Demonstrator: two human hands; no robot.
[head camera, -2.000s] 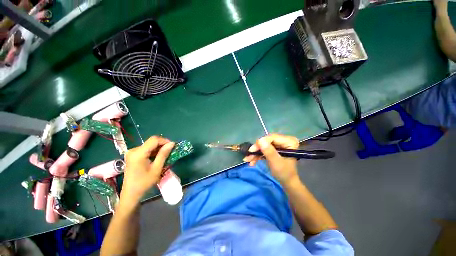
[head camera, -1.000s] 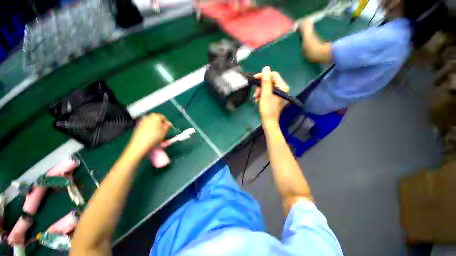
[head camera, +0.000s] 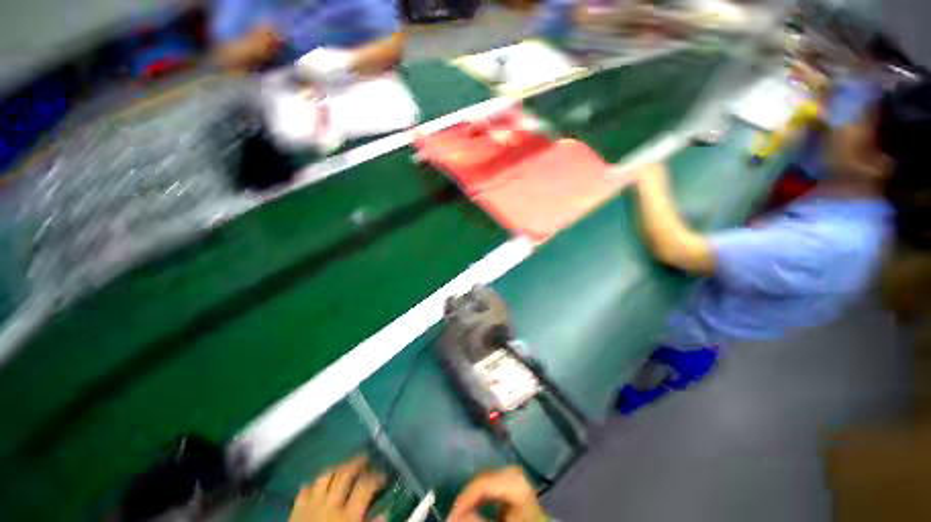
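My left hand is blurred and cut off by the bottom edge. My right hand is beside it, also blurred and cut off, with its fingers curled. Whether either hand holds something is hidden. A small pale strip shows between the hands at the bottom edge; the rest of that unit is out of view. The black soldering station stands above the hands on the green bench, with a pale tray on top and a red light. A black bar-like shape and cables run along its right side; I cannot tell if this includes the iron.
A black fan is partly visible at lower left. A green conveyor with a white edge strip runs diagonally. A red sheet lies across it. A person in light blue is at right, others beyond. Brown cartons are at lower right.
The view has swung up and forward, bringing the red sheet and people further into view. Both hands are now low at the frame's bottom. The iron no longer shows clearly in my right hand.
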